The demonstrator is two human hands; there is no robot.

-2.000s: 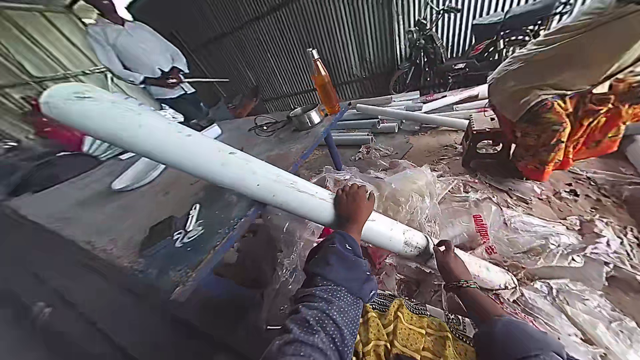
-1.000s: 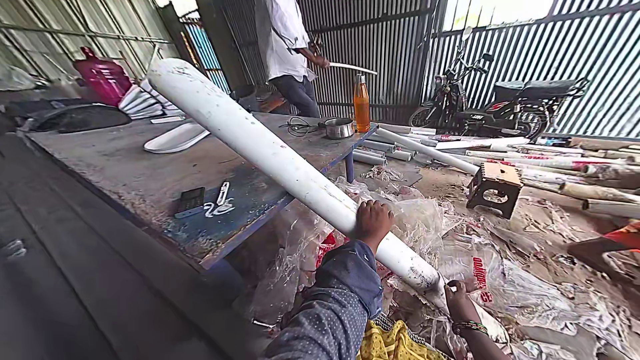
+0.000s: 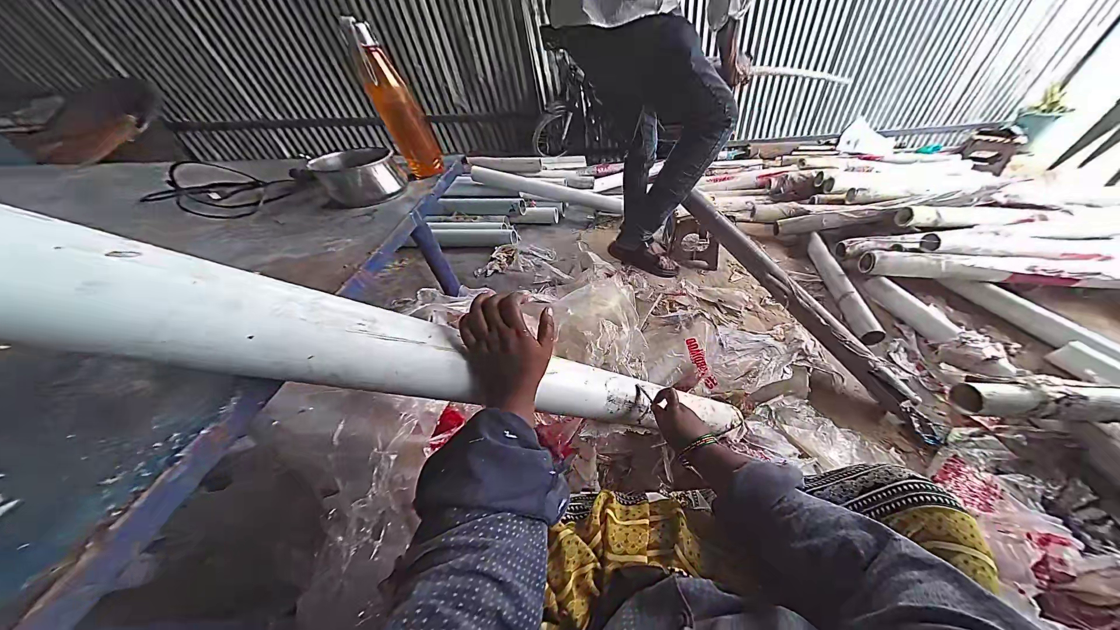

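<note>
A long, wide white pipe (image 3: pixel 262 328), scuffed and marked, slants from the left edge down to the middle, passing over the edge of the table. My left hand (image 3: pixel 507 350) lies over its upper side with the fingers pressed on it. Close to the pipe's lower right end, my right hand (image 3: pixel 682 424) pinches something small and dark at a dark mark on the pipe; what it is, I cannot tell. Clear plastic sheeting (image 3: pixel 604 324) lies behind and below the pipe.
On the table (image 3: pixel 236 236) stand a metal pot (image 3: pixel 357 175), a black cable (image 3: pixel 219 194) and an orange bottle (image 3: pixel 401 109). A person (image 3: pixel 665 96) is beyond it, holding a pale strip. Many pipes (image 3: pixel 980 262) and a dark pole (image 3: pixel 796 302) lie on the littered floor.
The person beyond the table has moved right, to in front of the motorcycle. Both my hands stay at the pipe. The view has turned.
</note>
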